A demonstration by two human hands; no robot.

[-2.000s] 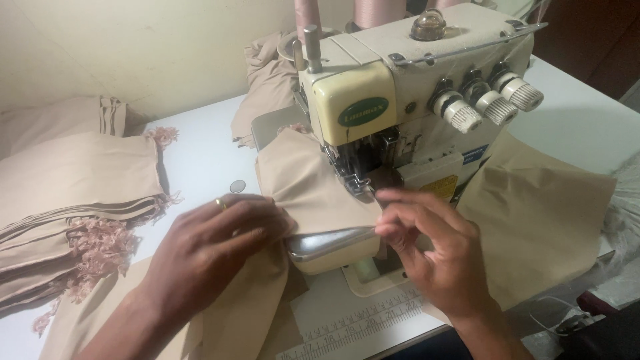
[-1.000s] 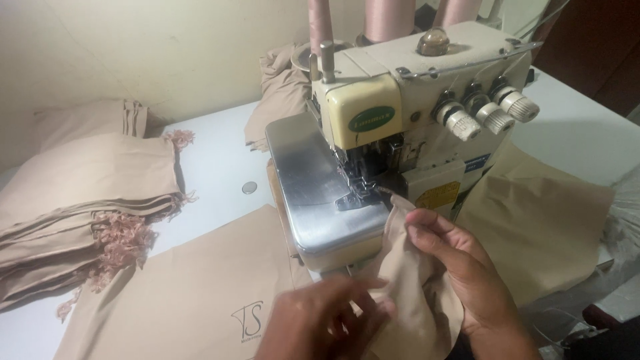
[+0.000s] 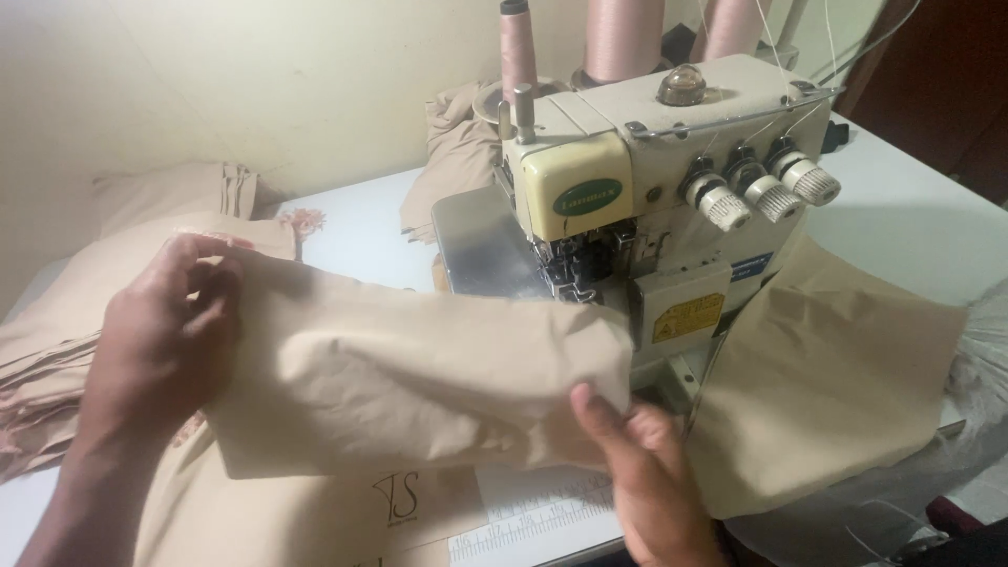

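Between my two hands a beige fabric piece [image 3: 409, 378] is stretched out, in front of the overlock sewing machine [image 3: 669, 181]. My left hand [image 3: 177, 323] pinches its upper left corner. At its right end my right hand [image 3: 638, 449] grips the cloth, thumb on top. The fabric hides part of the machine's metal work plate [image 3: 480, 244]; the presser foot area [image 3: 579, 272] shows just above its edge. Beneath it lies another beige fabric piece [image 3: 315, 512] with a printed mark.
Stacked beige pieces [image 3: 47, 315] with pink thread fringes lie on the left. Another beige piece [image 3: 827, 378] hangs over the table's right front edge. Cones of pink thread [image 3: 622, 39] stand behind the machine. A printed ruler scale [image 3: 543, 512] runs along the front of the white table [image 3: 882, 189].
The fabric has come away from the machine's work plate and is now spread between both hands. My left hand has moved up and left from the front of the machine since one second ago.
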